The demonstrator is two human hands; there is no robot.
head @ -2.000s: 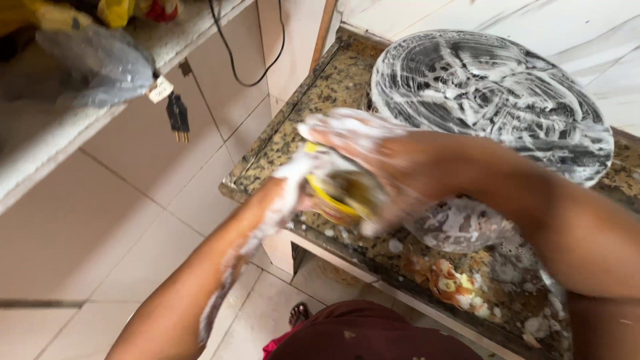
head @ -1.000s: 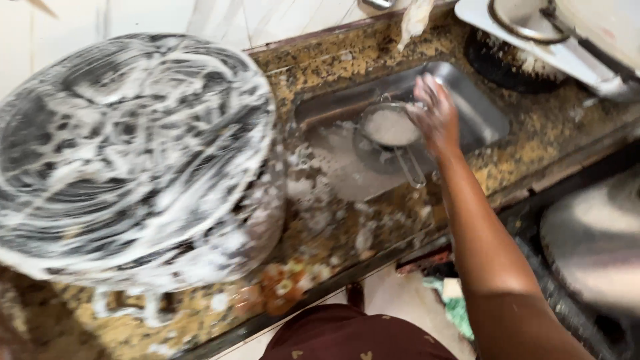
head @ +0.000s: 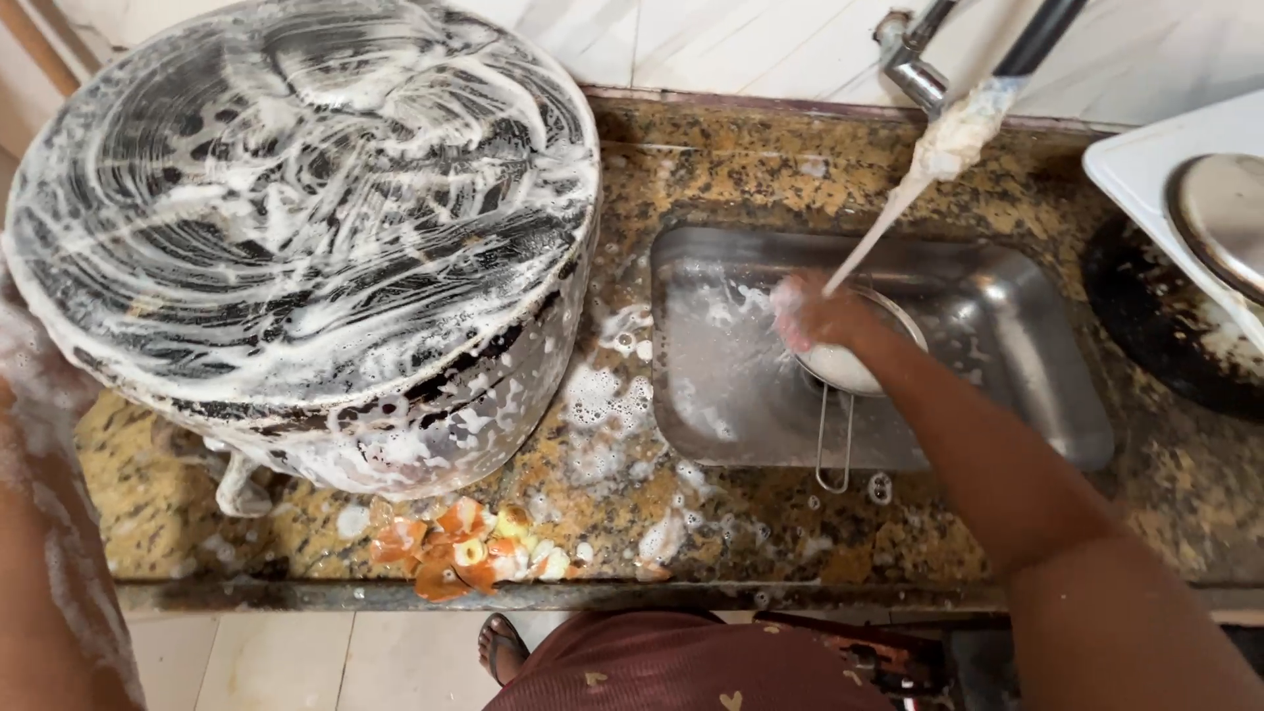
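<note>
A large upturned metal pot [head: 326, 227], smeared with white suds, stands on the granite counter. My left hand [head: 44, 365], foamy, is at the pot's left side, and its fingers are mostly cut off by the frame edge. My right hand [head: 808, 314] is under the water running from a wrapped faucet spout [head: 958, 133], over the steel sink [head: 997, 415]. A round wire-handled strainer [head: 851, 367] sits in the sink just below my right hand. Whether those fingers hold anything is hidden by water and blur.
Food scraps [head: 459, 548] lie on the granite counter [head: 632, 533] near its front edge. Suds are scattered between pot and sink. A black pan [head: 1150, 326] with residue and a white tray [head: 1145, 158] with a lid stand right of the sink. A chrome pipe fitting [head: 913, 74] juts from the wall.
The view has swung right from the counter's end. Two seconds ago both hands were together around a yellow-rimmed object; now they are apart. My right hand has moved leftward over the sink since one second ago.
</note>
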